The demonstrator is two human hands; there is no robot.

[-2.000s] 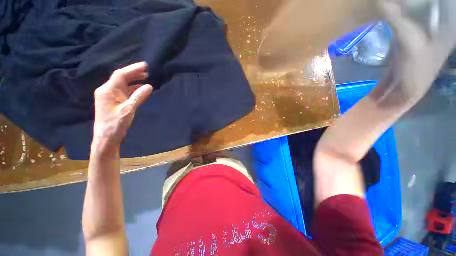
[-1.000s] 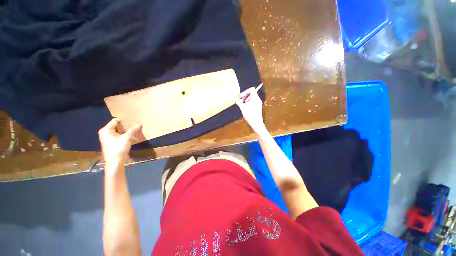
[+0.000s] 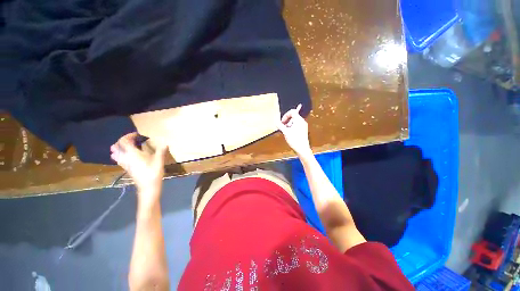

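Observation:
A tan card template [image 3: 199,128], with a small hole and an edge notch, lies on the dark navy jacket [image 3: 245,71] along its hem near the table's front edge. My left hand [image 3: 139,159] is at the template's left end, thumb and fingers spread, fingertips at the cloth and card. Whether it grips either cannot be told. My right hand [image 3: 294,128] is at the template's right end, fingers bent around a thin pale marking pencil that points up. The pencil's lower tip is hidden.
The glossy brown table [image 3: 353,74] ends at my waist and at the right. A blue tub [image 3: 447,170] with black garments [image 3: 382,187] stands beside its right end. Another blue tub [image 3: 427,20] is beyond. A thread [image 3: 97,221] hangs from the front edge.
The template came onto the jacket after the first frame. Since the second, it sits closer to the hem edge, and my left hand's fingers have spread. My right hand remains at its right end.

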